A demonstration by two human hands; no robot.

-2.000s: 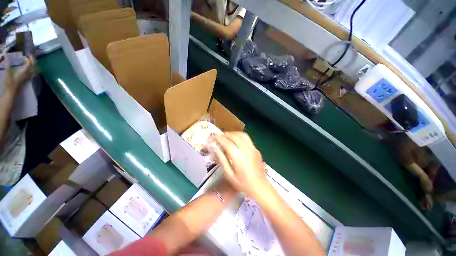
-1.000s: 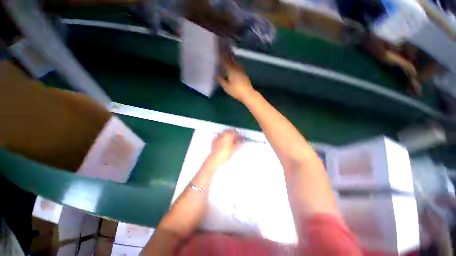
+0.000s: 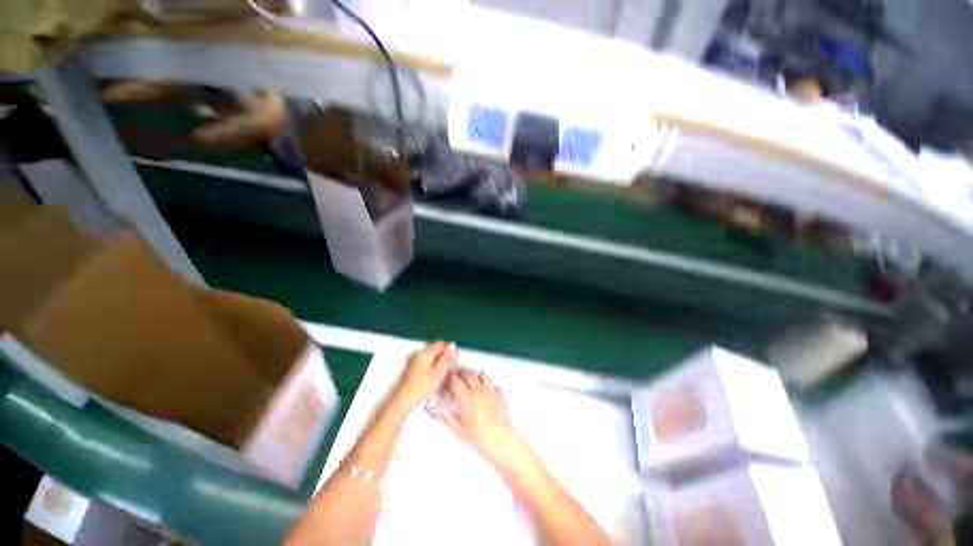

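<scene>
My left hand (image 3: 427,370) and my right hand (image 3: 477,407) are close together over the far end of the white paper-covered surface (image 3: 427,480). The fingers are bent and nearly meet. A small blurred, shiny bit shows between them; I cannot tell whether either hand grips it or a sheet. An open retail box (image 3: 368,233) stands beyond on the far green belt, white outside and brown inside. Another open box (image 3: 297,418) with tall brown flaps stands to the left of my hands.
Closed white boxes with a pinkish picture (image 3: 680,413) are stacked at right. A metal shelf post (image 3: 128,181) rises at left. The power strip (image 3: 512,139) is on the shelf edge, with black bagged bundles (image 3: 469,179) below. Another person's hand (image 3: 243,123) is at upper left.
My right hand has left the box on the far belt and come back beside my left hand. The view has shifted, showing more of the shelf and power strip.
</scene>
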